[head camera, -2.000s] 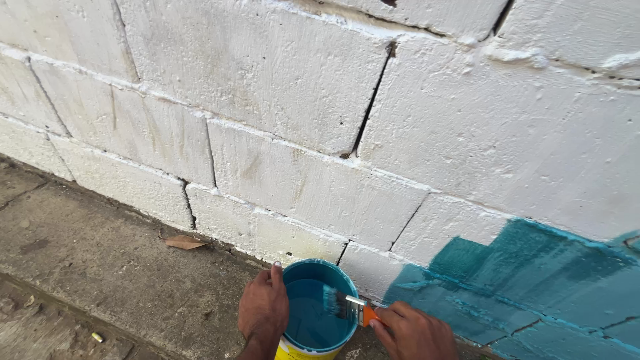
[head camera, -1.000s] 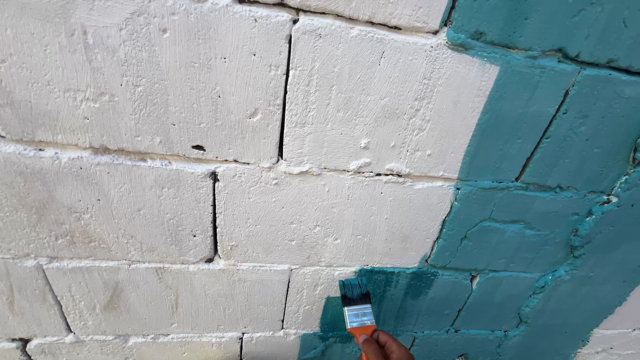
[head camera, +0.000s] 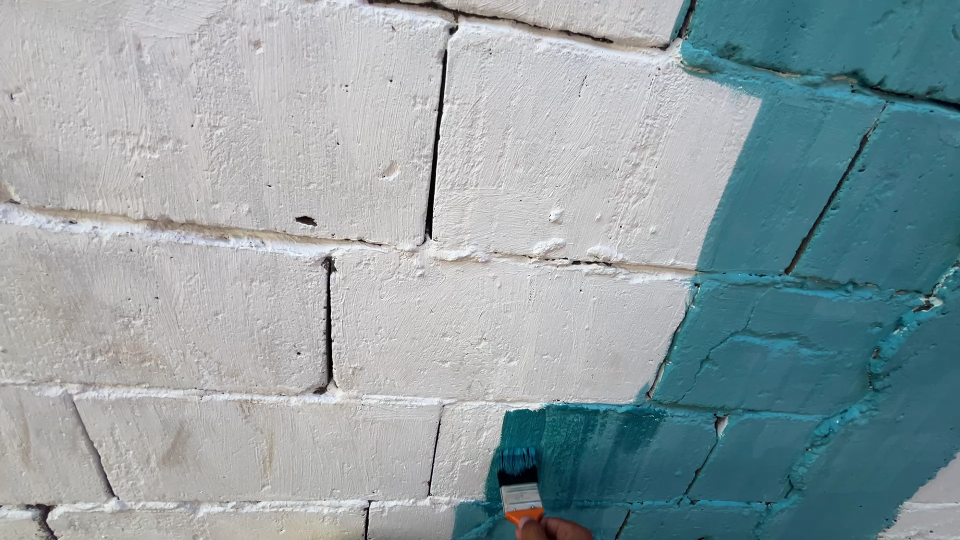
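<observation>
At the bottom edge of the head view, my right hand (head camera: 553, 529) is closed around the orange handle of a flat paintbrush (head camera: 520, 487). The brush has a metal ferrule and dark bristles with teal paint on their tips, which touch the wall at the left border of the teal area. Around and right of the bristles lies a darker, wet-looking patch of teal paint (head camera: 592, 442) on a white-painted block wall (head camera: 510, 330). My left hand and the paint bucket are outside the view.
Older, lighter teal paint (head camera: 795, 345) covers the blocks to the right. Dark open joints (head camera: 437, 142) run between several blocks, and a crack with rough edges (head camera: 874, 367) crosses the teal part. White wall shows again at the lower right corner.
Two seconds ago the brush was in the paint bucket with my left hand at its rim; now it is against the wall. The dark teal patch reaches higher beside the bristles. The view has shifted up the wall.
</observation>
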